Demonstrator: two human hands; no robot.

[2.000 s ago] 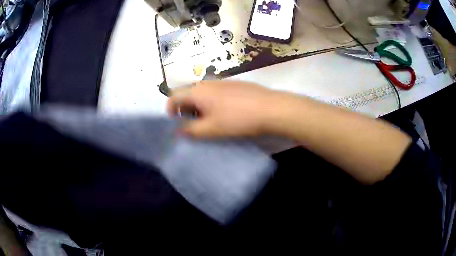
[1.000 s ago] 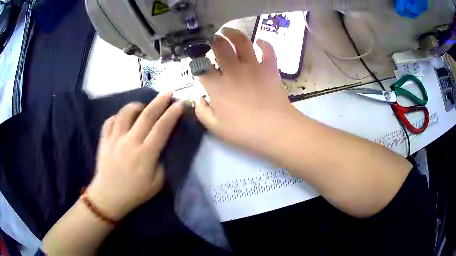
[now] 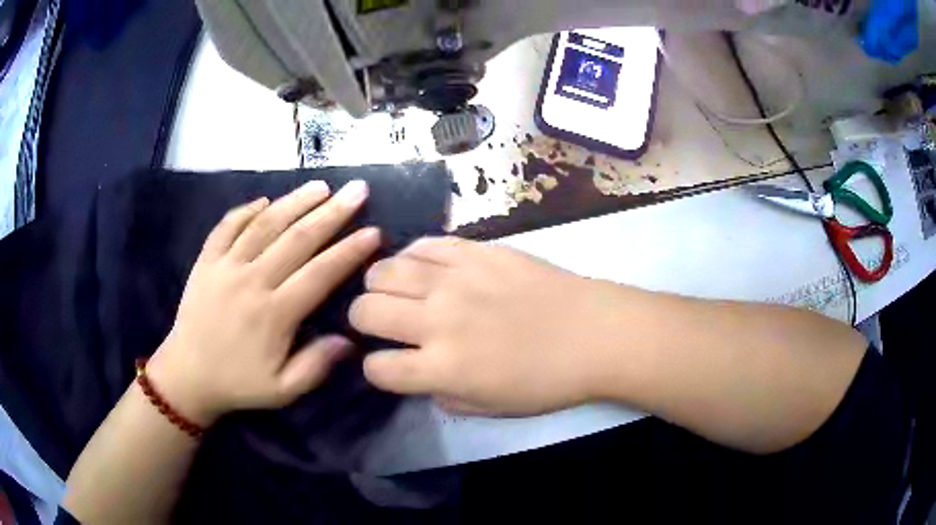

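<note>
A dark garment panel [image 3: 405,193] lies flat on the machine bed, its far edge just in front of the needle area, below the knurled metal knob [image 3: 462,130]. My left hand [image 3: 262,303] lies flat on the panel with its fingers spread. My right hand [image 3: 462,323] is beside it at the panel's right part, fingers bent, fingertips on the cloth near my left fingers. Whether they pinch the cloth is hard to tell. The needle tip is hidden under the sewing machine head [image 3: 308,46].
A smartphone [image 3: 600,90] with a lit screen lies behind the worn brown patch. Scissors [image 3: 862,220] with green and red handles lie at the right beside a thin black cable [image 3: 765,103]. More dark cloth [image 3: 123,82] is piled at the left. A blue object [image 3: 888,29] is at the top right.
My right hand has moved from beside the knob down toward me onto the panel. The panel's far edge now lies straight and flat across the bed. The grey-blue piece is mostly covered.
</note>
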